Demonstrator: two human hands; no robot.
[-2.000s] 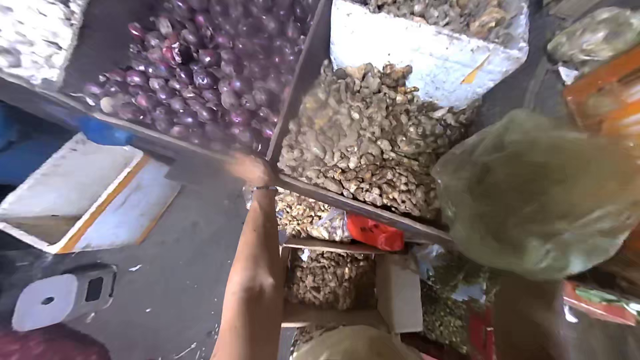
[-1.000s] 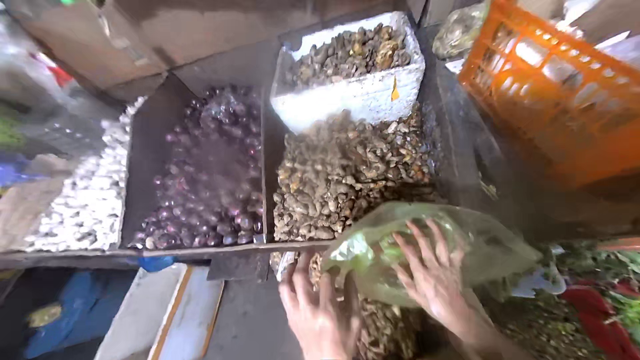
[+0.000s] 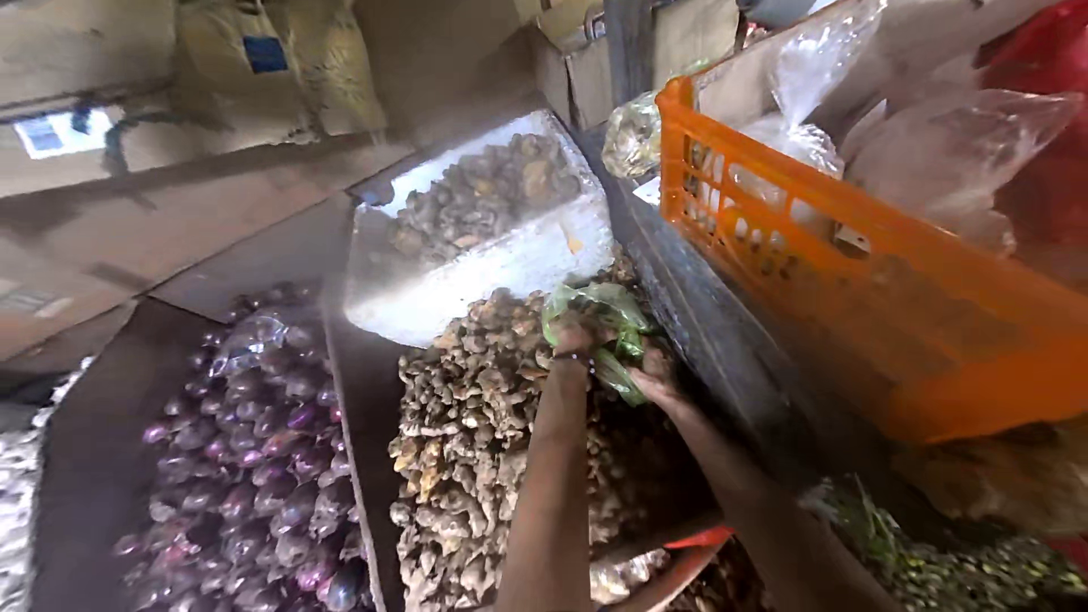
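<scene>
A green translucent plastic bag [image 3: 608, 310] lies bunched up on the right side of a heap of ginger roots [image 3: 472, 476]. Both of my arms reach forward over the heap. My left hand [image 3: 575, 336], with a beaded band at its wrist, is partly inside or behind the bag; its fingers are hidden. My right hand [image 3: 654, 370] is at the bag's right edge, its fingers blurred, so its hold is unclear. Just behind the hands stands a white foam box [image 3: 476, 285] with more roots in it.
Red onions [image 3: 255, 459] fill the compartment on the left, past a thin divider [image 3: 353, 476]. An orange plastic crate [image 3: 850, 280] holding clear bags stands on the right beyond a dark ledge [image 3: 722, 331]. Cardboard [image 3: 255, 195] lines the back.
Both hands have moved forward from the bin's front edge onto the ginger heap with the bag. The bag was spread wide and is now bunched up. The view has shifted forward and right.
</scene>
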